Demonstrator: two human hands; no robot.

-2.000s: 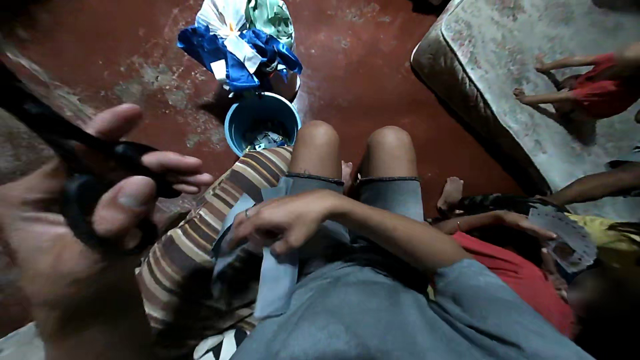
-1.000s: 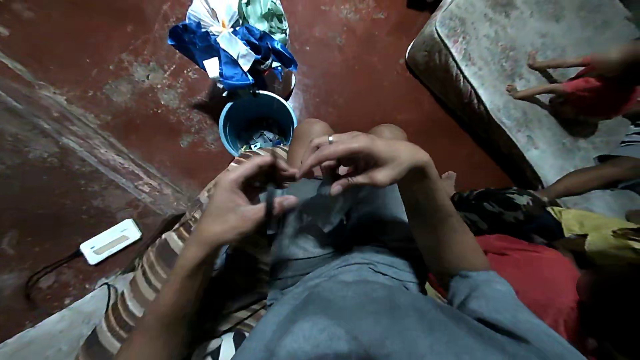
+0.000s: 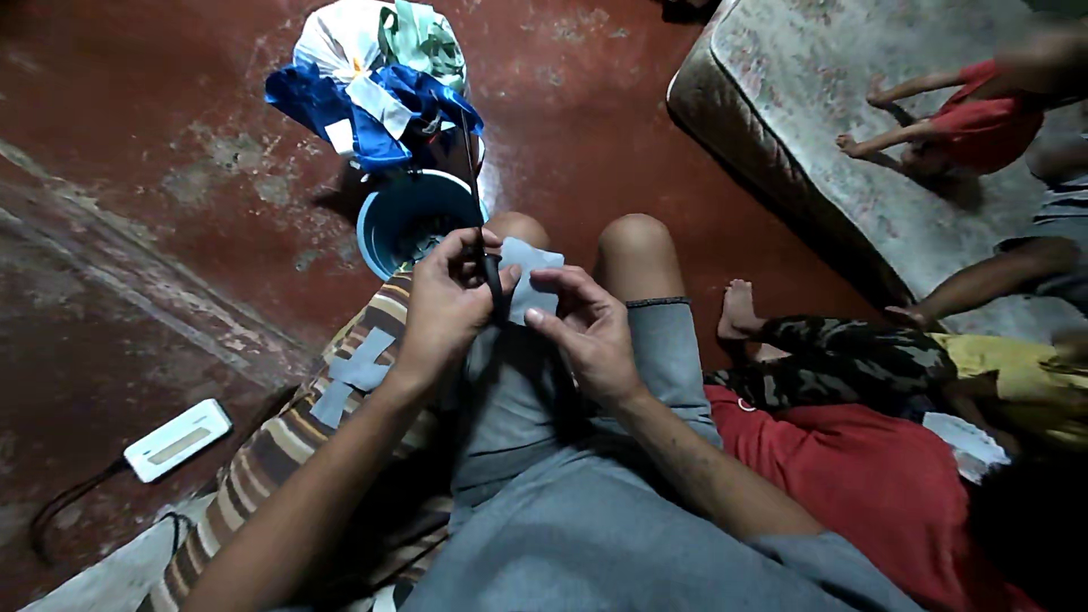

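Observation:
My left hand (image 3: 455, 297) is closed around the dark handles of a pair of scissors (image 3: 473, 178), whose long blade points away toward the bin. A piece of pale grey cloth or paper (image 3: 529, 276) hangs between my two hands above my lap. The fingertips of my right hand (image 3: 586, 331) pinch its right edge, and my left thumb touches its left side. More pale cut pieces (image 3: 361, 365) lie on the striped cushion or cloth (image 3: 280, 459) beside my left forearm.
A blue bin (image 3: 367, 234) stands ahead, near a white bag (image 3: 336, 34) with blue plastic (image 3: 382, 153). At left, a white power strip or device (image 3: 178, 440) with a cord lies on the floor. Other people sit close on my right and on a mattress (image 3: 799, 110).
My right hand has drawn back toward my lap, and the pale piece now shows between my hands. The scissors, large at the left two seconds ago, are now over my lap.

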